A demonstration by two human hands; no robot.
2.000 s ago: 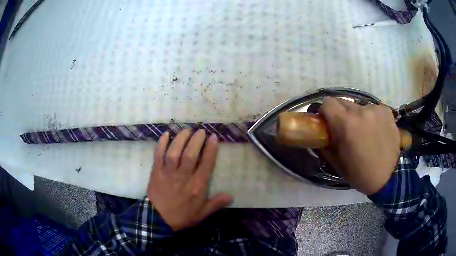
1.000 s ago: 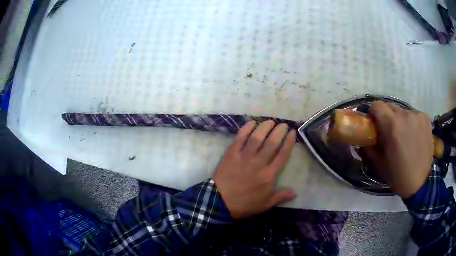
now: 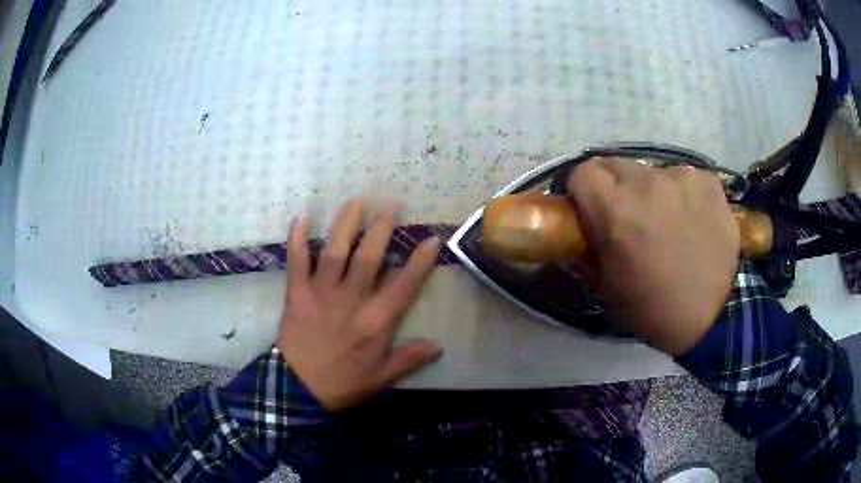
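Note:
A purple plaid necktie (image 3: 198, 265) lies flat across the off-white pressing table, its narrow end at the left. A silver pointed steam iron (image 3: 529, 286) rests on the tie, tip pointing left, and hides the part beneath it. My right hand (image 3: 656, 245) is closed around its wooden handle. My left hand (image 3: 349, 311) lies over the tie just left of the iron's tip, fingers spread and slightly blurred, holding nothing. More of the tie shows beyond the iron at the right edge.
The pressing table cover (image 3: 312, 113) has dark specks. A second tie (image 3: 779, 21) and a thin white-handled tool (image 3: 760, 43) lie at the far right. Black cords (image 3: 817, 123) run from the iron's rear. Another dark strip (image 3: 74, 40) lies far left. Purple plaid cloth (image 3: 604, 408) hangs below the near edge.
The camera view has shifted. Compared with a second ago, the iron and my right hand have moved left along the tie. My left hand has moved left too, with its fingers more spread.

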